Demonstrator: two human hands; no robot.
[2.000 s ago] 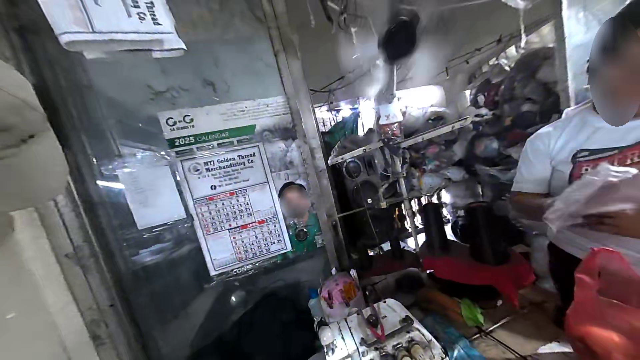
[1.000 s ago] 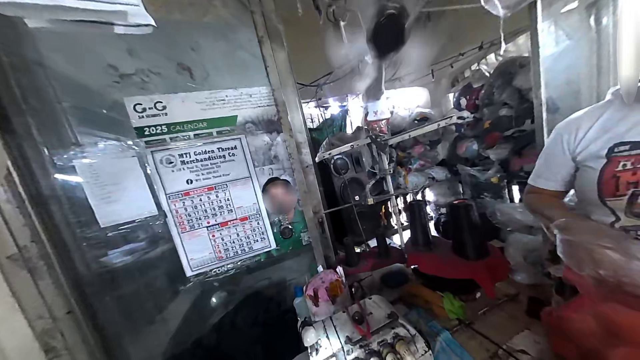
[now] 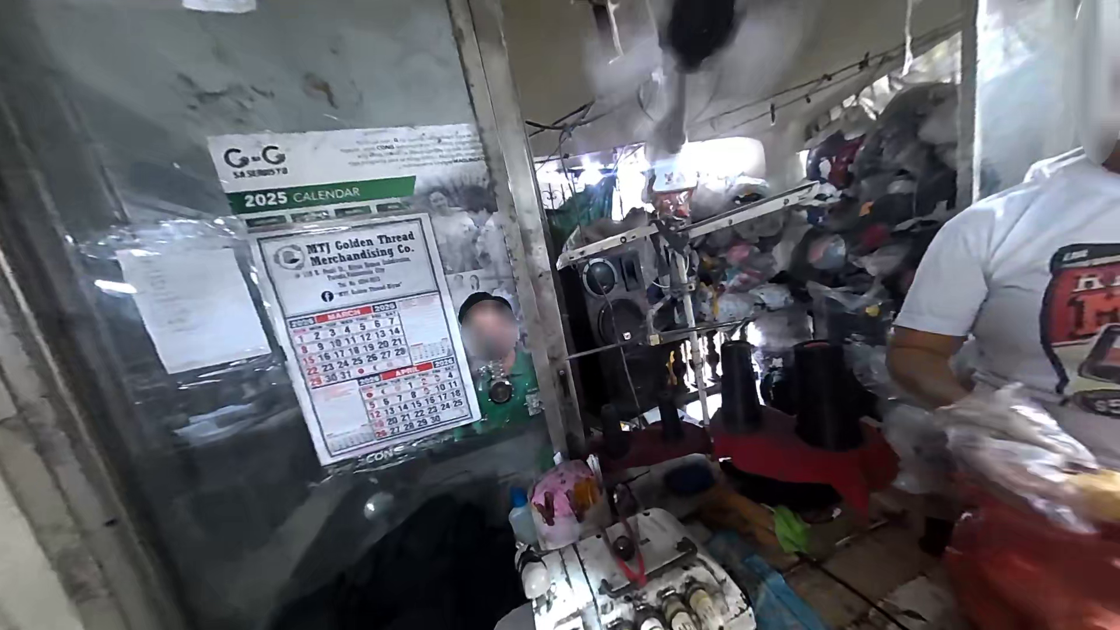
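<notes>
Neither my left hand nor my right hand shows in the head view. At the bottom centre is the top of a white machine [image 3: 643, 560], worn and stained, with a pink patterned container [image 3: 567, 503] and a small blue-capped bottle [image 3: 522, 516] behind it. Black cones [image 3: 824, 394] stand on a red surface [image 3: 787, 459] beyond the machine. On the right a person in a white printed T-shirt [image 3: 989, 262] has an arm at a clear plastic bag [image 3: 1015, 437], above a red plastic bag [image 3: 1006, 551].
A wall calendar [image 3: 367, 337] and a paper sheet [image 3: 194, 306] hang on the grey panel at left, beside a metal post [image 3: 525, 219]. Behind are a loudspeaker [image 3: 617, 302], a white metal bar [image 3: 752, 210] and heaped plastic bags [image 3: 910, 140]. A dark object [image 3: 700, 31] hangs overhead.
The person's arm and the clear bag at the right have moved lower in view. The view itself has shifted somewhat.
</notes>
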